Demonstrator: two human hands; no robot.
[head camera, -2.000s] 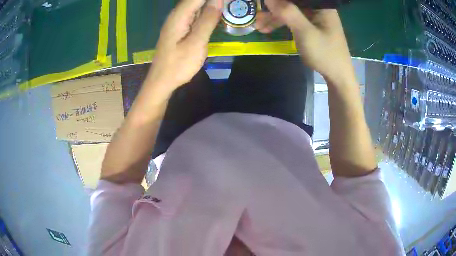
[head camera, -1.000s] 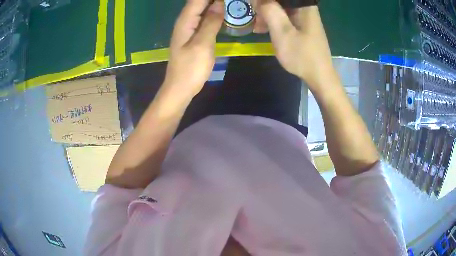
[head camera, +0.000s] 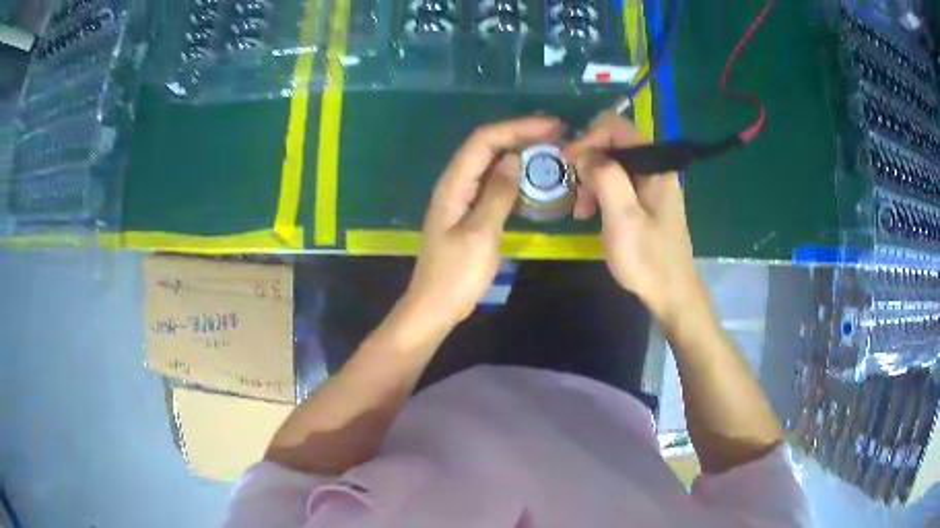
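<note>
A round component (head camera: 545, 172) with a white ring and pale blue-grey centre sits at the round silver test fixture (head camera: 543, 208), just behind the mat's front yellow tape. My left hand (head camera: 474, 206) is at its left side, with thumb and fingers on its edge. My right hand (head camera: 624, 196) is at its right side and holds a black test probe (head camera: 670, 156). A red wire (head camera: 761, 113) runs from the probe's rear. The probe tip is too small to make out against the component. The fixture's underside is mostly hidden.
Clear blister trays (head camera: 495, 52) with dark round parts lie ahead, a label (head camera: 610, 73) with a red mark at their edge. More trays stand at left (head camera: 72, 124) and right (head camera: 902, 134). Yellow tape (head camera: 329, 144) crosses the green mat. Cardboard boxes (head camera: 222, 325) sit below left.
The view has tilted up, so the trays, red wire and more of the mat now show. Both hands remain around the component and fixture, now lower in the picture.
</note>
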